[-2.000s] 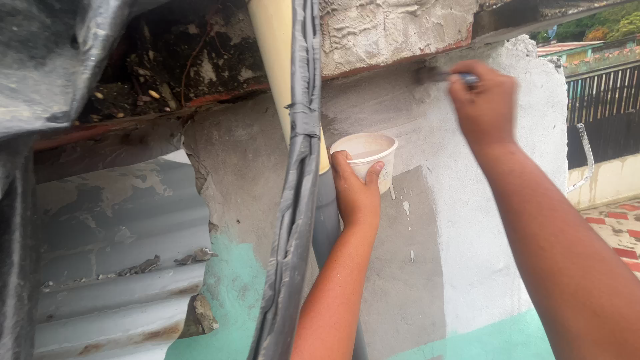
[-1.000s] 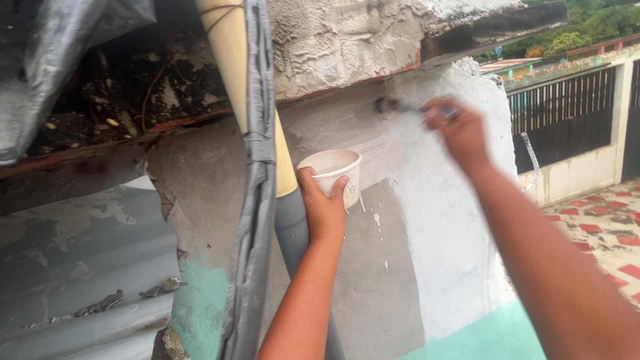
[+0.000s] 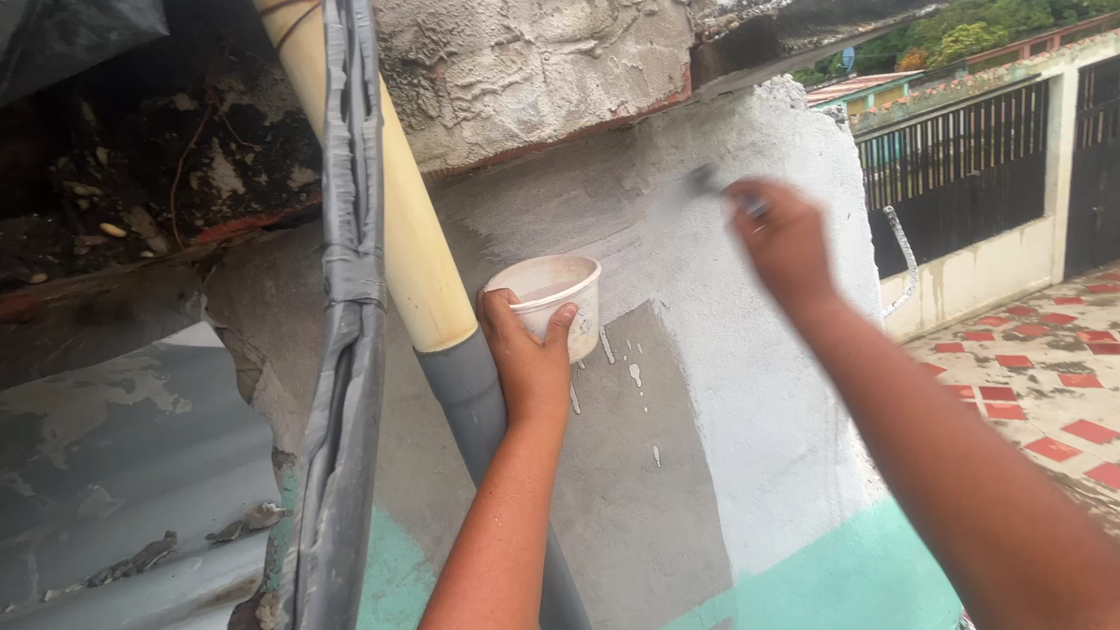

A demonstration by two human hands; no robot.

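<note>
My left hand grips the rim and side of a white plastic tub, thumb on the outside, beside a plastic pipe. The tub's inside looks pale, and how full it is cannot be told. Up and to the right, my right hand is closed on a paintbrush, blurred, its head at the upper part of the wall. The plastered wall is white on the right, bare grey in the middle and turquoise along the bottom. White drips run down the grey part below the tub.
A cream and grey pipe slants down the wall behind a grey wrapped cable bundle. Rough masonry overhangs the wall top. Corrugated metal sheet lies lower left. At right are a black metal fence and red-and-white tiled ground.
The right hand with the brush has shifted along the upper wall and is blurred by motion. The left hand keeps its hold on the tub. The view has moved.
</note>
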